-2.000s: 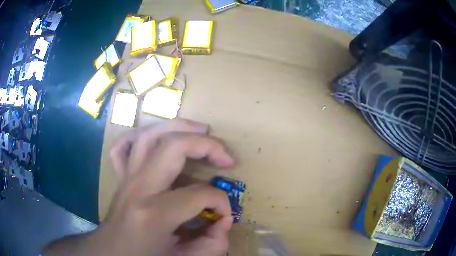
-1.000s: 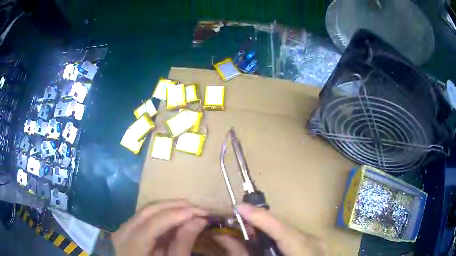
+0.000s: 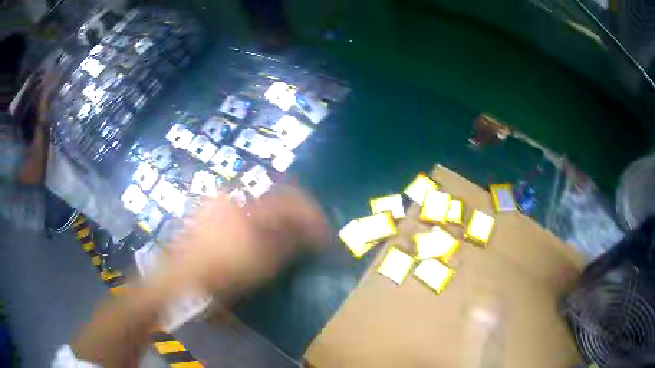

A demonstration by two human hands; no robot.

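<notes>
My left hand (image 3: 251, 237) is blurred and reaches over the near edge of the rows of white-silver assemblies (image 3: 226, 162) on shiny plastic. Its fingers point right; whether it holds anything cannot be told. My right hand is not in view. A pale, blurred upright streak (image 3: 485, 323), too smeared to identify, shows over the brown cardboard sheet (image 3: 402, 327). Several pouch cells with yellow edges (image 3: 434, 244) lie loosely grouped on the cardboard's left part and past its edge.
One pouch cell (image 3: 503, 198) and a small blue item (image 3: 526, 198) lie at the cardboard's far edge. A black fan with a spiral guard (image 3: 618, 323) stands at right. Clear plastic (image 3: 589, 215) lies behind it. More assemblies (image 3: 108, 93) are at upper left. Yellow-black floor tape (image 3: 172, 348) shows below.
The view has swung left. My left hand has moved from the cardboard's near edge to the assembly rows. My right hand and the clearly seen soldering iron have left view.
</notes>
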